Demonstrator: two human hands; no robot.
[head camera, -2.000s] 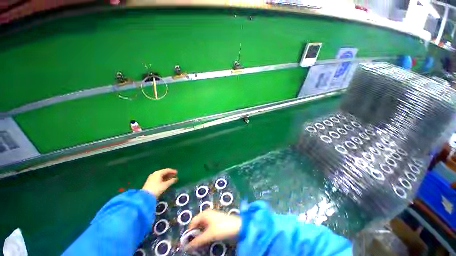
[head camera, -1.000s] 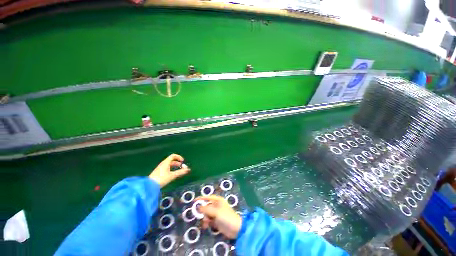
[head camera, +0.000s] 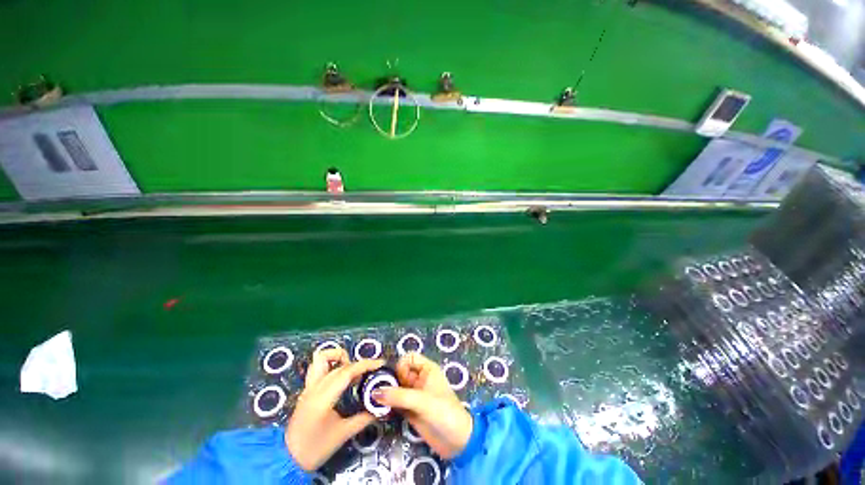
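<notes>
A round ring module (head camera: 381, 393), with a white ring face and dark rim, is held between both hands above the tray. My left hand (head camera: 327, 407) grips its left side. My right hand (head camera: 427, 403) holds its right side, with a fingertip over the white ring. The clear blister tray in use (head camera: 248, 384) lies below the hands, with rows of ring modules such as one at its left (head camera: 278, 359). The hands hide part of the tray. Whether a small part is also pinched in the fingers cannot be told.
An empty clear blister tray (head camera: 607, 365) lies to the right. Stacked blister trays (head camera: 806, 237) stand at far right, white rings showing in lower layers (head camera: 749, 294). A white paper piece (head camera: 49, 366) and a red speck (head camera: 172, 303) lie at left. A green panel (head camera: 247, 147) stands behind.
The right hand has lifted a module from the tray. The left hand has moved in from above the tray's far left edge, and both hands now meet on the module. The view has turned.
</notes>
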